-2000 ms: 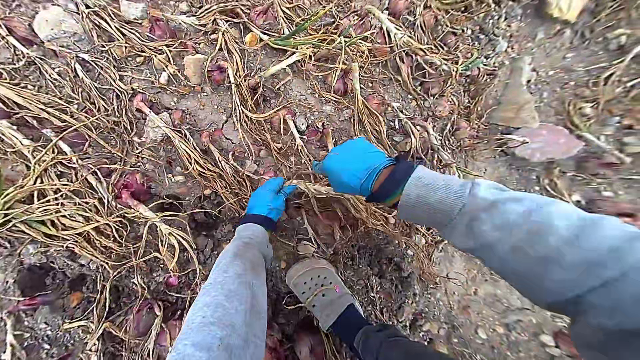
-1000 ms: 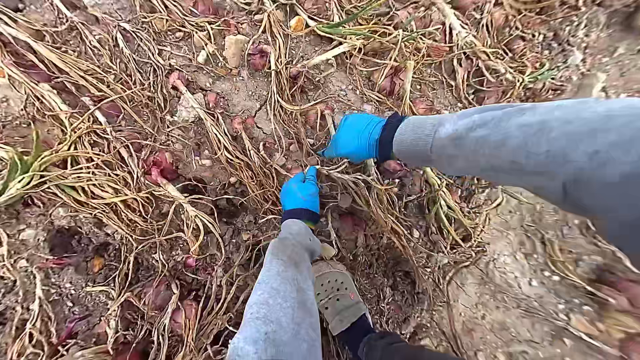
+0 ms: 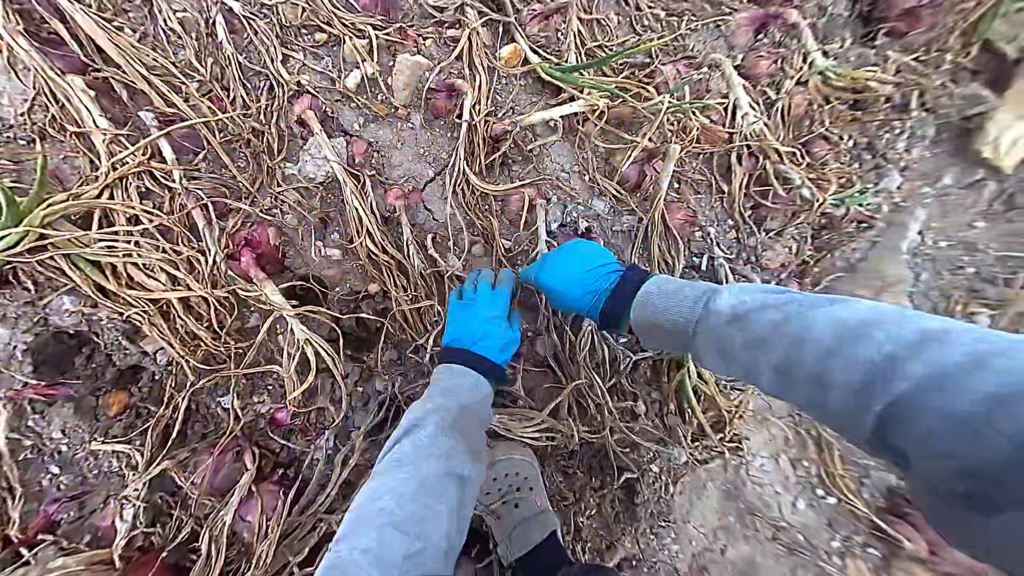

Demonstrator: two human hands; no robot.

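Observation:
My left hand (image 3: 482, 316), in a blue glove, is low over the soil among dried onion tops, its fingers pointing up the view; whether it grips any stalk cannot be told. Almost touching it on the right, my right hand (image 3: 574, 278), gloved in blue too, is curled, with its palm side hidden. Beneath and below the right hand spreads a bunch of dry onion leaves (image 3: 588, 376). A red onion (image 3: 256, 250) with its withered neck lies left of my hands. More red onions, such as one (image 3: 640, 172) above the right hand, sit in the soil.
A clog (image 3: 516, 492) on my foot stands just below my hands. Stones lie near the top, one pale stone (image 3: 410, 78) among them. Dry leaves (image 3: 144, 264) tangle over the ground at left. At lower right is bare, trodden soil (image 3: 744, 496).
Two seconds ago my hands were at a bundle of dry leaves just above the clog. Both now sit further up the row, close together. The view has shifted somewhat.

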